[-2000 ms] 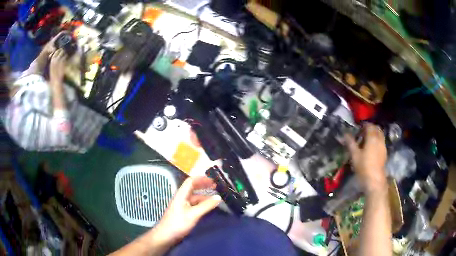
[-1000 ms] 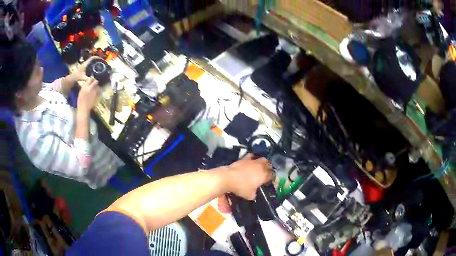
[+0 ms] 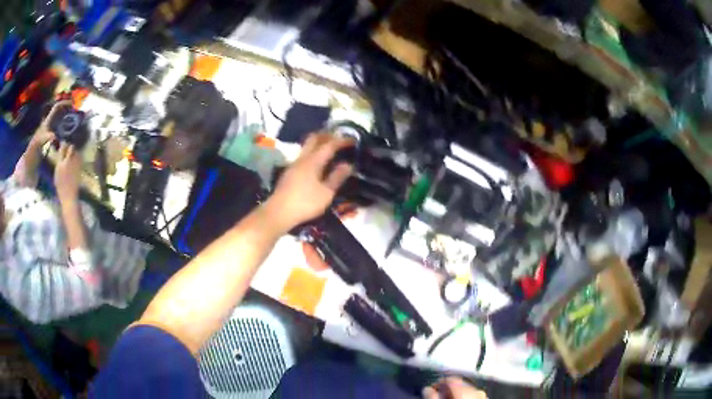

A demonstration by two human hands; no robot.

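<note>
My left hand (image 3: 312,181) reaches over the middle of the bench, with its fingers bent at a dark, blurred black part (image 3: 379,178). Whether it grips this part cannot be told. A long black speaker housing (image 3: 355,261) lies aslant on the white bench top, below and right of the hand. A shorter black piece (image 3: 379,323) lies beside its lower end. My right hand (image 3: 454,389) is at the bottom edge, mostly cut off and blurred, so what it holds cannot be told.
An orange square (image 3: 303,290) lies on the bench. A cardboard box (image 3: 634,292) with green boards stands at the right. Silver blocks (image 3: 476,175) stand behind the housing. A pale slatted stool (image 3: 243,354) is below left. Another person (image 3: 70,257) works at the far left.
The view has swung. My left hand went from the near edge to the back of the bench and stays there. My right hand went from the right side to the bottom edge.
</note>
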